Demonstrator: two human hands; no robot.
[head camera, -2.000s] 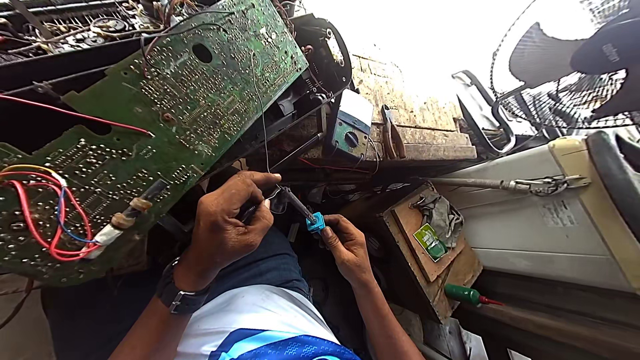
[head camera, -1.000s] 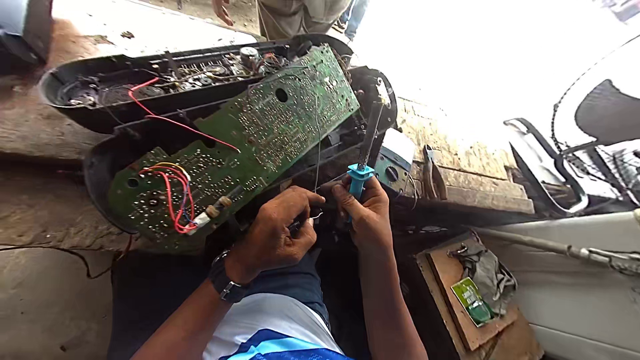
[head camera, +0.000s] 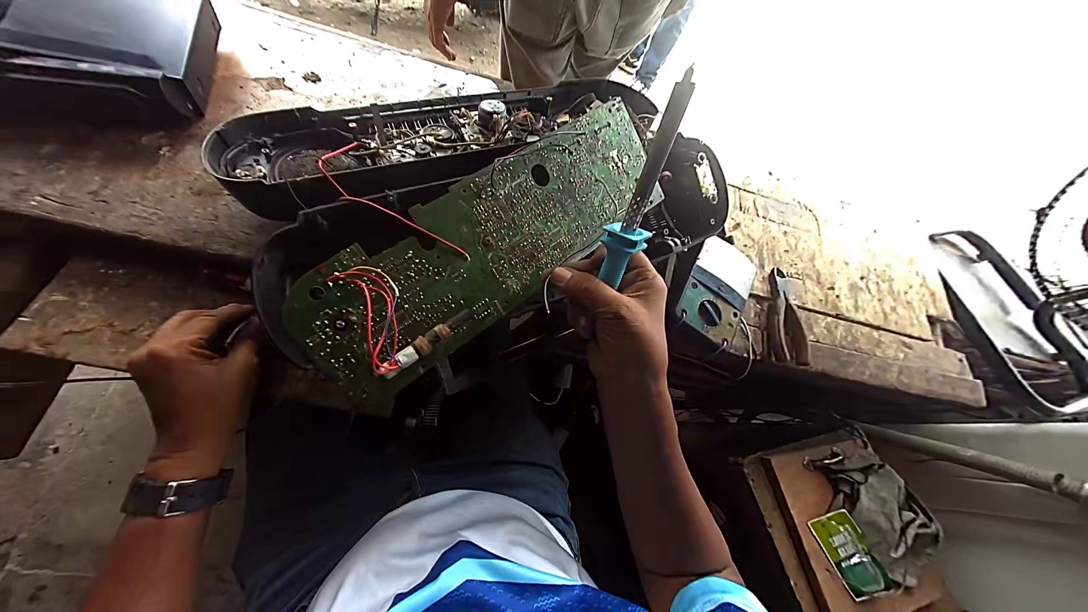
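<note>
My right hand (head camera: 619, 310) holds a soldering iron by its blue handle (head camera: 621, 255), the metal barrel (head camera: 661, 149) pointing up in front of the board's right end. A thin curved wire shows beside the thumb. My left hand (head camera: 194, 370), with a watch strap on its wrist, is closed at the left end of a black plastic housing (head camera: 276, 293); something dark shows at the fingers, too hidden to name. Between the hands a green circuit board (head camera: 459, 221) lies tilted over this housing, with red, yellow and blue wires (head camera: 371, 310) near its left end.
Behind lies a second black housing (head camera: 255, 194) with exposed parts. A multimeter (head camera: 712, 308) and pliers (head camera: 786, 327) are to the right on the wooden bench (head camera: 884, 357). A black case (head camera: 106, 59) stands back left. A person's trousered legs (head camera: 578, 38) are beyond the bench. A wooden box (head camera: 786, 518) holds cloth.
My left hand has moved left from the board's front edge to the housing's left end. My right hand still holds the iron upright. The view has shifted left since the oldest frame.
</note>
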